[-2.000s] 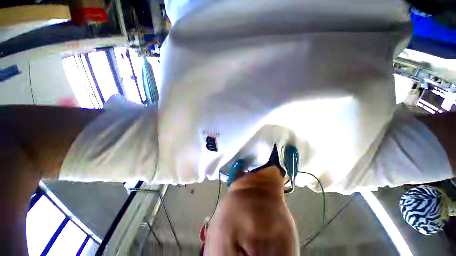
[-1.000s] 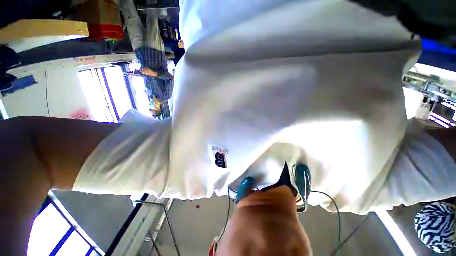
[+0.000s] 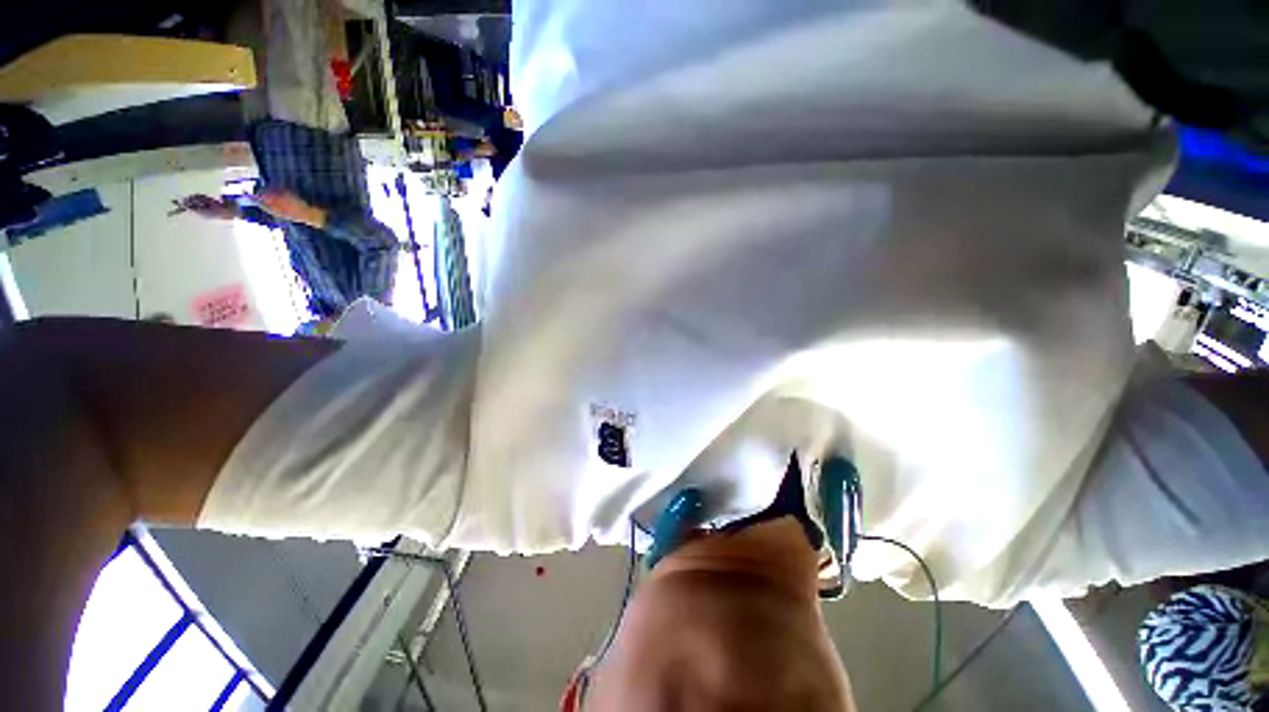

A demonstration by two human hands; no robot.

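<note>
The view is upside down. A white short-sleeved shirt (image 3: 835, 264) on a torso fills the middle, with a small dark logo on the chest. Bare upper arms run out at the left and right edges, and no hand of these arms shows. A bare neck (image 3: 731, 626) stands at the bottom centre. Two teal pieces (image 3: 841, 498) with thin cords sit at the collar. Whether this is my own body is not certain. I see neither my left hand nor my right hand, and no work piece can be made out.
A person in a dark checked shirt (image 3: 327, 181) is at the upper left, hands held forward near a white surface with a pink mark. A zebra-patterned round thing (image 3: 1204, 647) is at the lower right. Black material (image 3: 1072, 42) shows at the upper right. Metal frames and bright windows are at the left.
The white shirt has shifted right and down in the picture. The person in the checked shirt has come into view and moved left, with hands now visible.
</note>
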